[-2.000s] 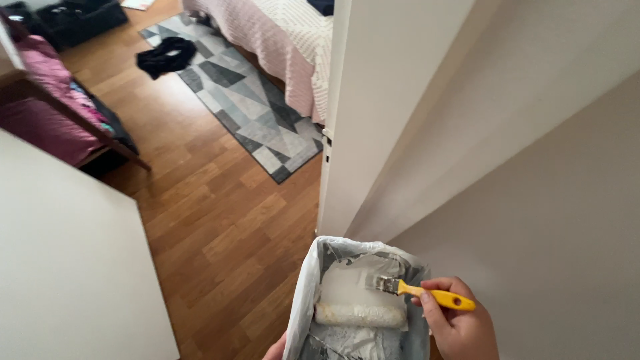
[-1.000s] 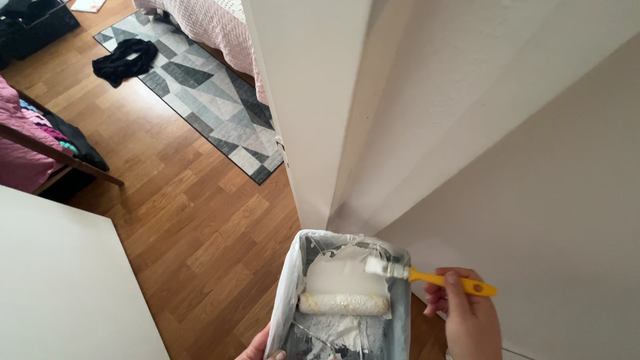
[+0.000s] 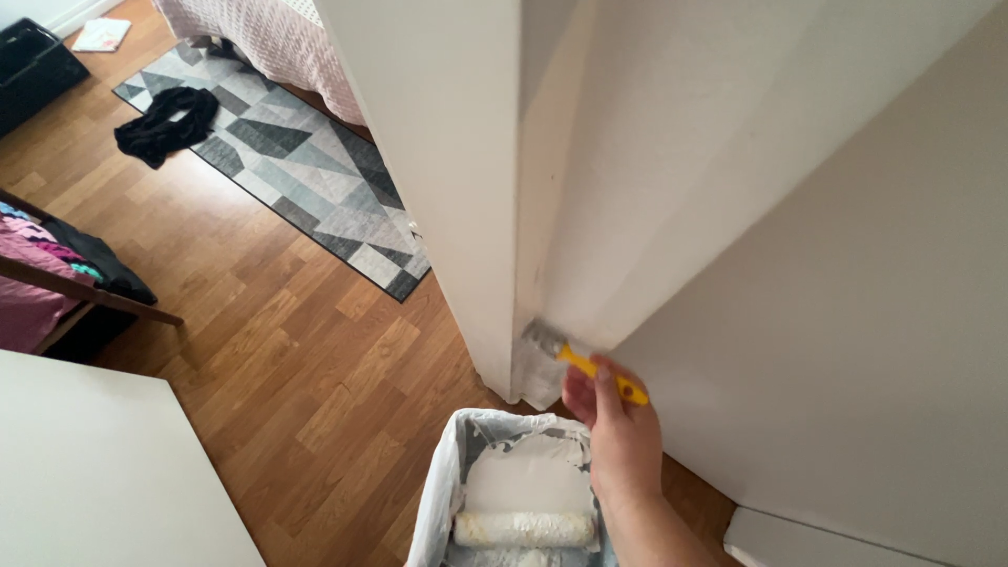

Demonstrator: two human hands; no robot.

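Note:
My right hand [image 3: 618, 417] grips the yellow handle of a paintbrush [image 3: 583, 362]. The brush's bristles are at the low part of the wall strip [image 3: 539, 283] beside the white door frame [image 3: 449, 205]. Below it is a paint tray [image 3: 435, 488] with a whitish, paint-smeared rim, holding pale paint [image 3: 528, 476] and a paint roller [image 3: 524, 530] lying across it. My left hand is hidden; at most a sliver of a fingertip shows at the tray's lower left edge.
A white panel [image 3: 102, 465] stands at the lower left. Beyond lie wood flooring [image 3: 276, 378], a grey patterned rug [image 3: 315, 185], a black garment [image 3: 165, 126], a bed with a pink cover [image 3: 276, 47], a wooden-framed seat [image 3: 102, 299] with pink fabric, and a dark box [image 3: 35, 71]. A baseboard [image 3: 819, 539] is lower right.
My right hand has moved the paintbrush from over the tray up to the wall strip by the door frame. My left hand, seen at the tray's side before, has almost left the view.

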